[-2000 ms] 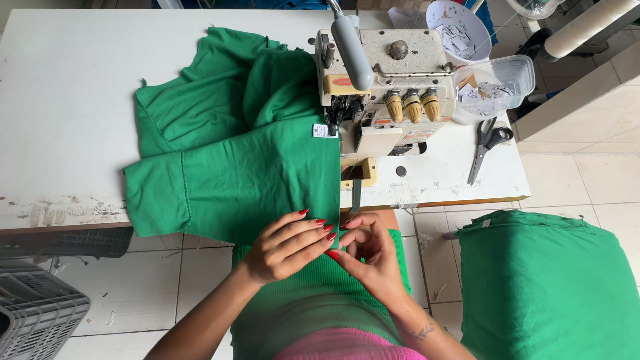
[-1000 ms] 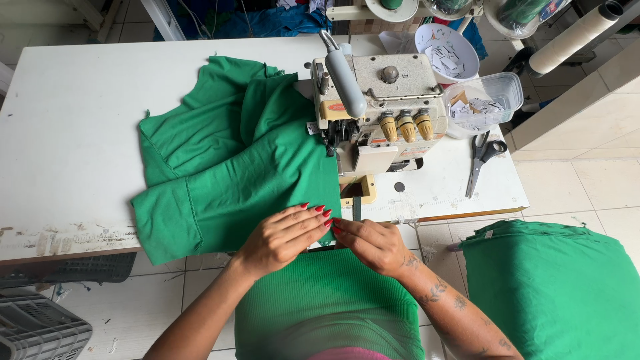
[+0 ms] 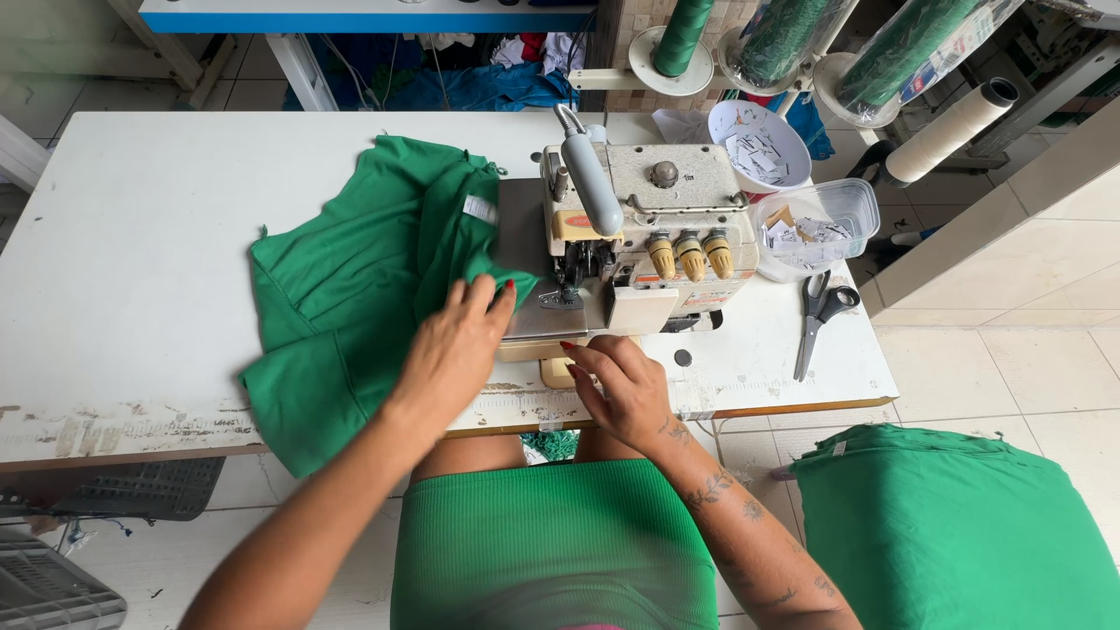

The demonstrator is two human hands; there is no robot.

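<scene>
A green knit garment [image 3: 324,289] lies bunched on the white table, left of an overlock sewing machine [image 3: 656,192]. A small white label [image 3: 479,208] shows on its upper part. My left hand [image 3: 464,337] is on the garment's right edge, beside the machine's metal plate, with a fold of fabric at the fingertips; the grip itself is unclear. My right hand [image 3: 621,381] is in front of the machine, its fingers curled near the beige front part. Whether it holds anything small cannot be seen. The presser foot area [image 3: 564,297] is uncovered by the garment.
Black-handled scissors [image 3: 814,319] lie right of the machine. Behind them stand a clear plastic tub [image 3: 862,206] and a white bowl [image 3: 787,131], both with paper labels. A green fabric pile [image 3: 945,516] is at the lower right. Thread cones [image 3: 682,39] stand behind the machine.
The garment's right part has moved left, off the machine's front. My hands, together at its edge before, are now apart, the left one farther up the table. The view has shifted to show more behind the table.
</scene>
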